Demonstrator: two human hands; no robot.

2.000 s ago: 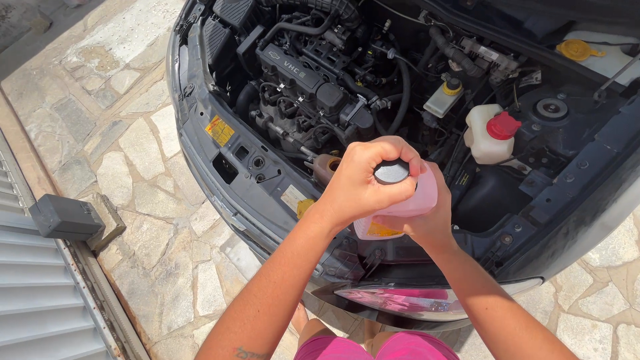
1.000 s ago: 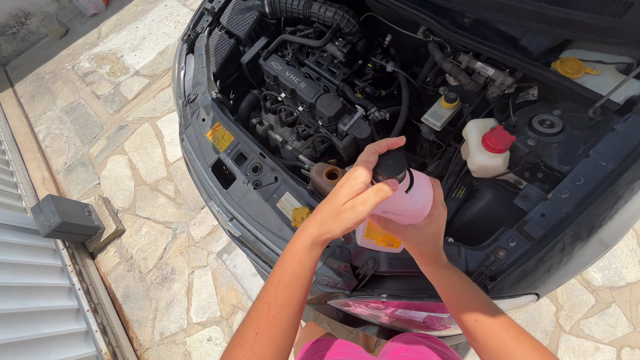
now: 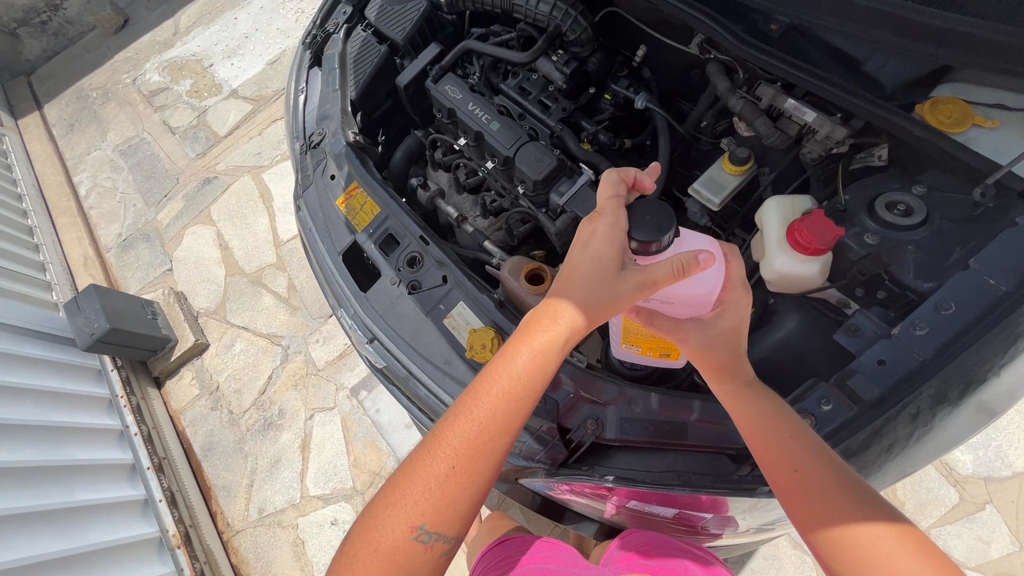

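Both hands hold a plastic bottle of pink liquid (image 3: 680,276) with an orange label, tilted over the front of the engine bay. My left hand (image 3: 608,256) lies along its near-left side, thumb across the shoulder beside the black screw cap (image 3: 651,226), fingers partly hidden behind. Around the bottle's right side and base wraps my right hand (image 3: 716,320). Left of the hands sits a brownish reservoir with an uncapped filler neck (image 3: 536,277). A yellow cap (image 3: 483,344) rests on the front crossmember below it.
The engine (image 3: 488,120) fills the bay's left half. On the right are a white reservoir with a red cap (image 3: 814,233), a brake fluid reservoir (image 3: 722,182) and a yellow washer cap (image 3: 952,114). A grey box (image 3: 120,322) stands by the metal gate (image 3: 64,448).
My left hand was over the bottle's cap two seconds ago; now the cap shows uncovered, with the thumb on the bottle's shoulder. The bottle appears more upright-facing toward the engine.
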